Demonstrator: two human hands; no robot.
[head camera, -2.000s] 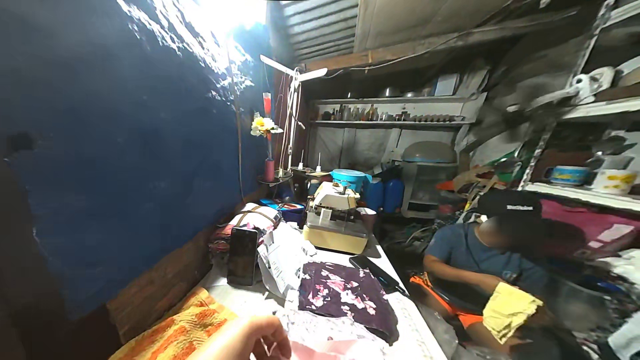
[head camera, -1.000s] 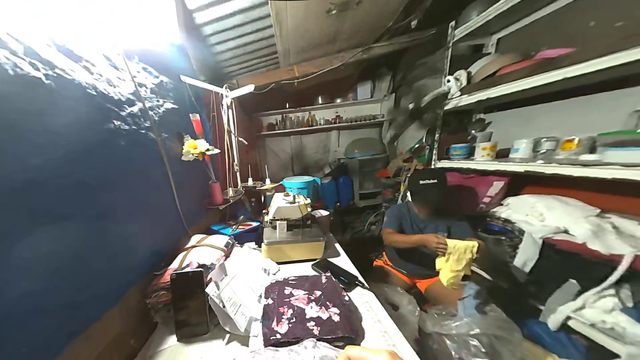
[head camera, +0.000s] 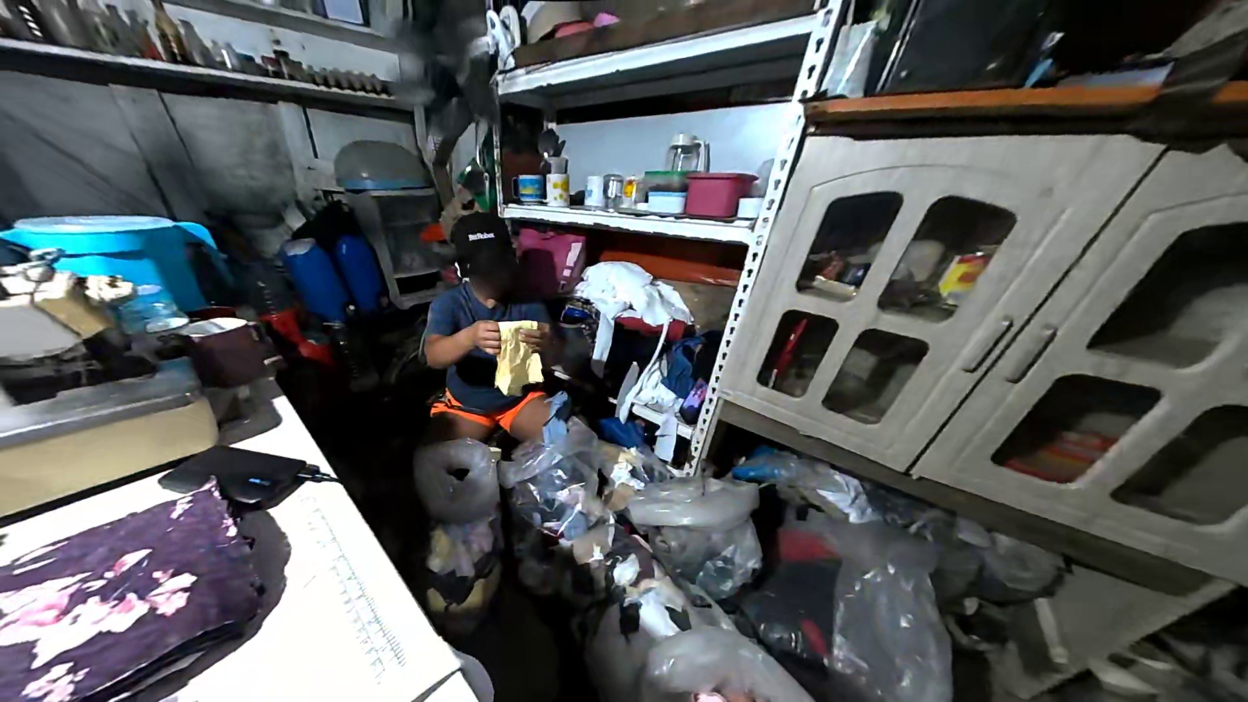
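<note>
Neither of my hands shows in the head view now. At the lower left, a stack of dark purple floral fabric (head camera: 127, 595) lies on the white table (head camera: 341, 585). A black phone-like device or power bank (head camera: 234, 475) with a short cable lies just behind the fabric. The sewing machine (head camera: 88, 429), cut off by the left edge, stands on its beige base farther back. Beyond the table, another person (head camera: 487, 341) in a dark cap, blue shirt and orange shorts sits low and holds a yellow cloth (head camera: 519, 359) in both hands.
Clear plastic bags of fabric scraps (head camera: 697, 526) crowd the floor right of the table. A metal shelf rack (head camera: 634, 222) holds mugs and containers, with piled white cloth (head camera: 629, 292) below. A pale cabinet (head camera: 907, 292) fills the right side. Blue containers (head camera: 317, 273) stand at the back.
The view has swung far to the right, bringing in the cabinet and floor bags. A hand low in the earlier frames is out of view. The seated person still holds the yellow cloth.
</note>
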